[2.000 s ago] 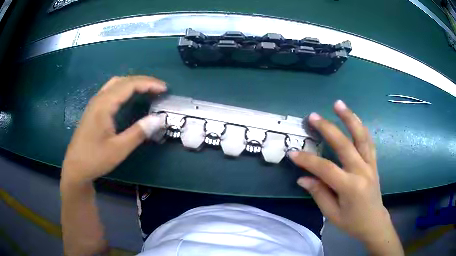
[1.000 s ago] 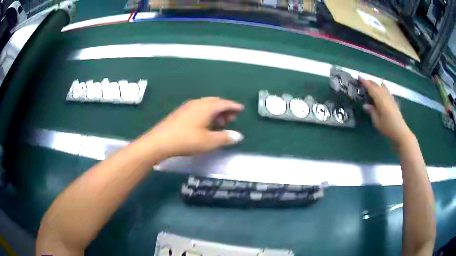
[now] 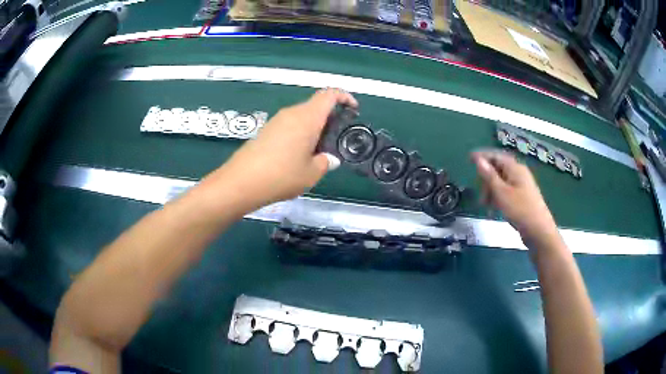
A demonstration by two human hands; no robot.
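Note:
My left hand [image 3: 303, 142] grips the left end of a dark four-ring unit [image 3: 391, 164], held tilted above the belt with its rings facing up. My right hand [image 3: 507, 182], blurred, is off the unit's right end with its fingers apart and nothing visible in them. A black housing [image 3: 365, 248] stands on edge just nearer to me. A silver housing [image 3: 321, 329] lies closest to me, its scalloped tabs facing me.
A silver four-ring strip [image 3: 204, 123] lies at the left on the green belt [image 3: 182, 270]. A grey notched strip [image 3: 540, 150] lies at the far right. Tweezers [image 3: 526, 285] lie at the right. A roller [image 3: 66, 88] is at far left; cardboard [image 3: 522, 44] is beyond the belt.
The silver housing was set down between my hands. My right hand released the far-right strip and moved nearer. My left hand took hold of the four-ring unit from mid-belt. The view tilted forward.

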